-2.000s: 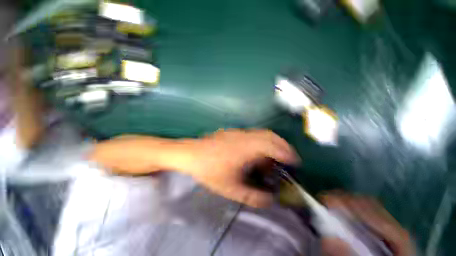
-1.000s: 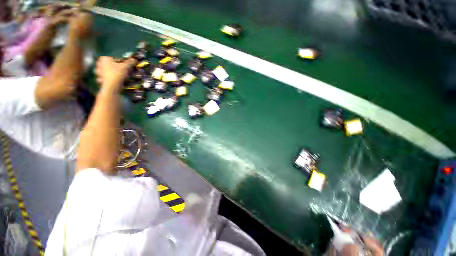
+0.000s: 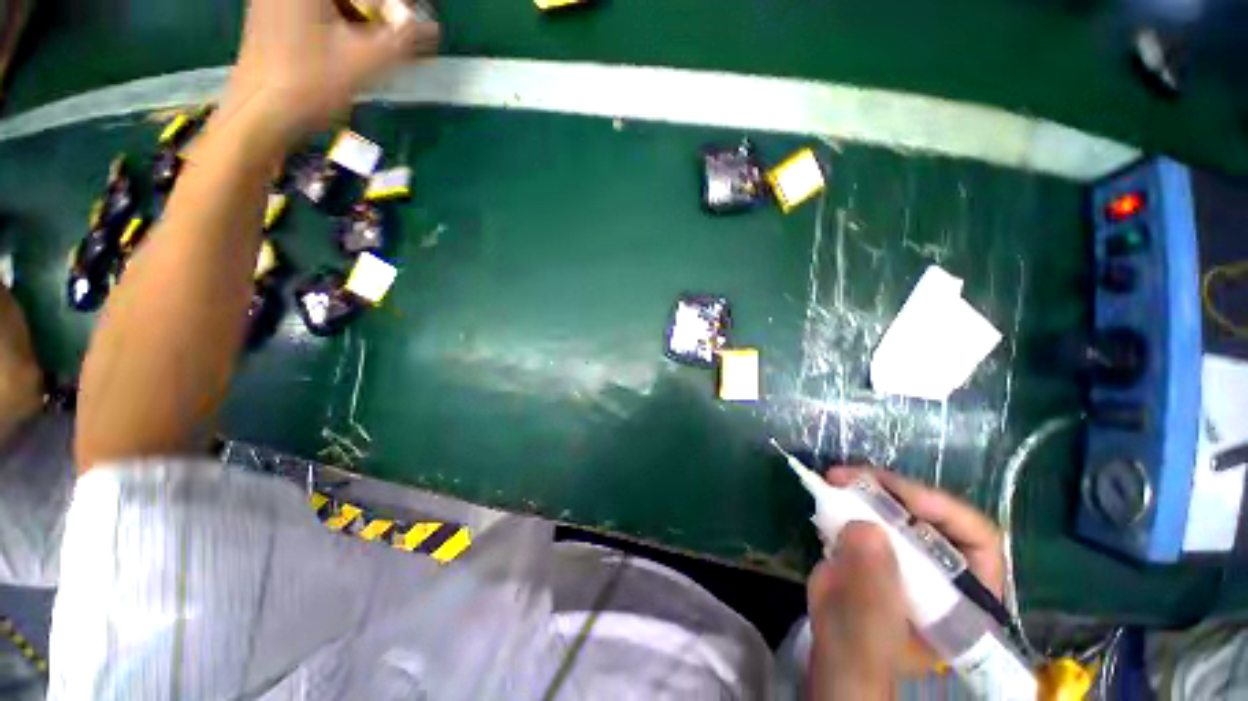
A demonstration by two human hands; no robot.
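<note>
My right hand (image 3: 876, 575) grips the white glue syringe (image 3: 910, 582), its thin needle pointing up-left above the green bench. My left hand (image 3: 322, 55) is blurred at the top edge, across the pale strip. It has a small white and yellow piece, which looks like a unit's battery (image 3: 394, 14), at its fingers; the rest of the unit is hidden or cut off. One black device housing (image 3: 699, 330) lies open before the syringe with its white battery (image 3: 739, 374) beside it. Another housing (image 3: 732, 178) lies farther back with a yellow-edged battery (image 3: 797, 178).
Several clustered units (image 3: 326, 301) lie at left, partly behind my left forearm. A white paper scrap (image 3: 936, 336) lies right of the housings. The blue dispenser controller (image 3: 1147, 356) stands at right with a clear hose (image 3: 1016, 473). The pale strip (image 3: 657, 96) crosses the bench. Another person's arm (image 3: 17, 356) shows at left.
My left hand has moved from the clustered units to beyond the pale strip, with a small piece at its fingers. The syringe shows more fully in my right hand. The view has turned.
</note>
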